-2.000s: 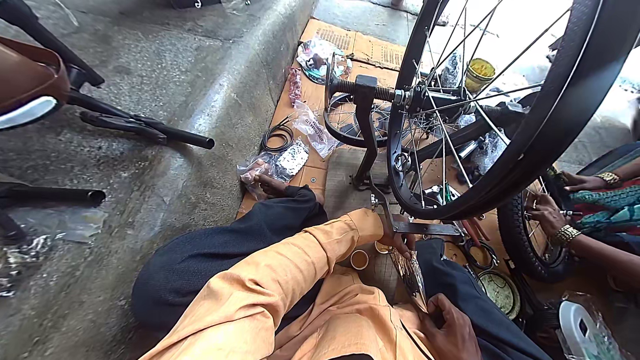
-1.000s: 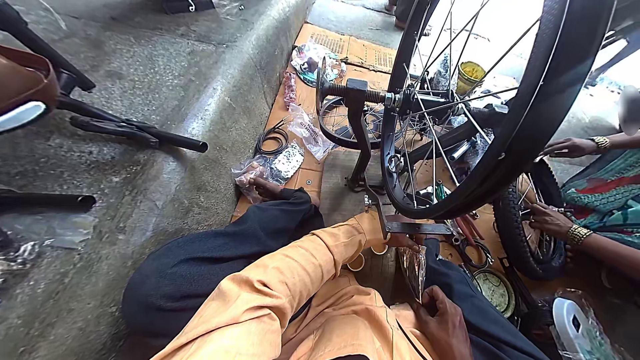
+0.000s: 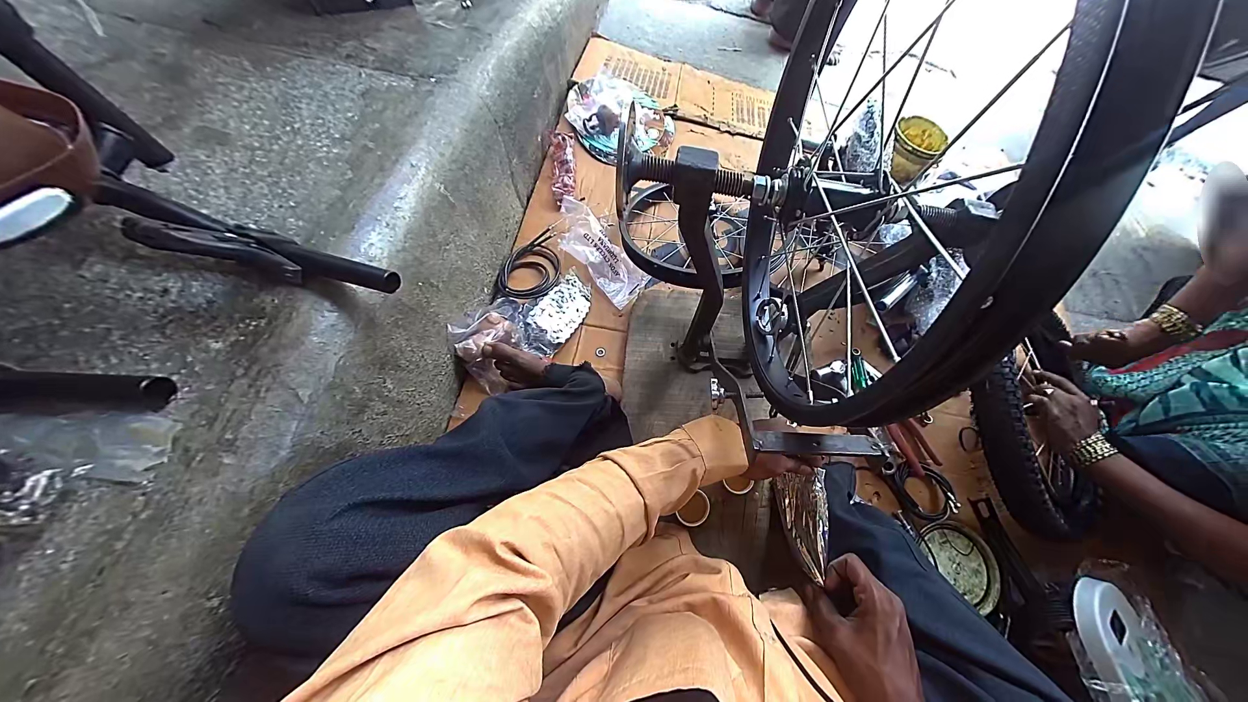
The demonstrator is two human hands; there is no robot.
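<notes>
My left hand (image 3: 786,464) is partly hidden under the flat metal bar (image 3: 819,445) of a wheel truing stand (image 3: 696,224), with its fingers at the top of a shiny, crinkled packet (image 3: 803,519). Between my legs the packet hangs, narrowing to a tip. At that tip, my right hand (image 3: 866,624) has its thumb and fingers closed; what lies inside them is hidden. Above my hands, a spoked bicycle wheel rim (image 3: 1014,336) is mounted by its hub (image 3: 801,195) in the stand. Its spokes run at uneven angles, some with free-looking ends.
At right, a co-worker's hands (image 3: 1065,414) are on a tyred wheel (image 3: 1014,458). Coiled cables (image 3: 529,270), plastic bags (image 3: 600,249) and a yellow tub (image 3: 917,146) lie on cardboard. Two ring-shaped parts (image 3: 693,509) and a round dish (image 3: 960,565) sit near my legs. Black frame tubes (image 3: 341,268) project at left.
The packet hangs more upright than two seconds ago, when it slanted. The co-worker's upper hand has come down towards the tyred wheel since one second ago. The mounted wheel remains in the stand.
</notes>
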